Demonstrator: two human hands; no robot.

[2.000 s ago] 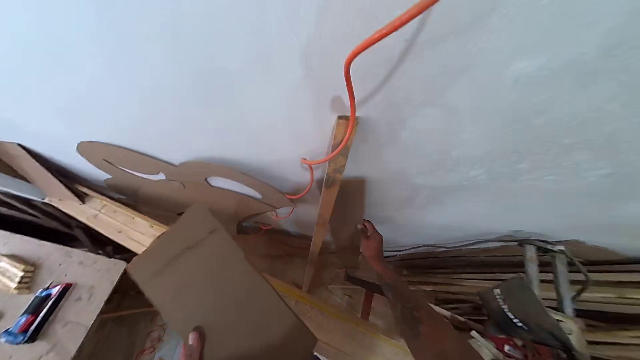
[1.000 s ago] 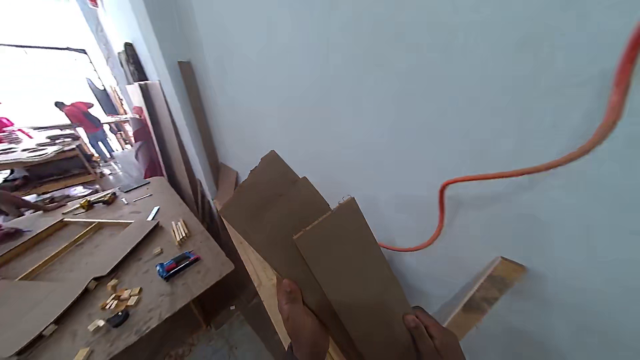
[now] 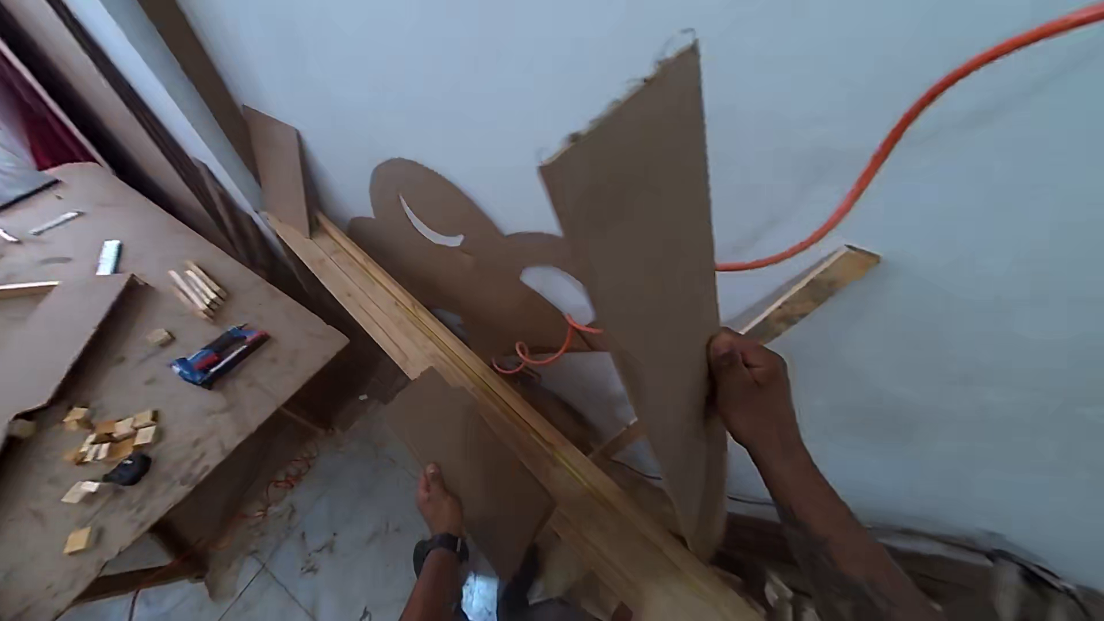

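My left hand (image 3: 440, 500), with a dark band on its wrist, holds a brown fiberboard piece (image 3: 474, 457) by its left edge, low in front of long wooden planks. My right hand (image 3: 752, 388) grips the right edge of a longer fiberboard piece (image 3: 647, 233), which stands upright with its ragged end at the top. Behind that piece, a curved brown board with cut-outs (image 3: 431, 233) leans on the wall, and a wooden batten (image 3: 811, 293) slants beside my right hand.
On the workbench (image 3: 293, 345) at left lie a blue and red staple gun (image 3: 218, 354), small wood blocks (image 3: 112, 440) and short sticks (image 3: 198, 289). Long planks (image 3: 483, 388) run along the wall. An orange air hose (image 3: 897, 138) hangs at right.
The two fiberboard pieces, overlapping in front of me one second ago, are now apart, one in each hand. The longer piece has been raised upright. The view has swung considerably.
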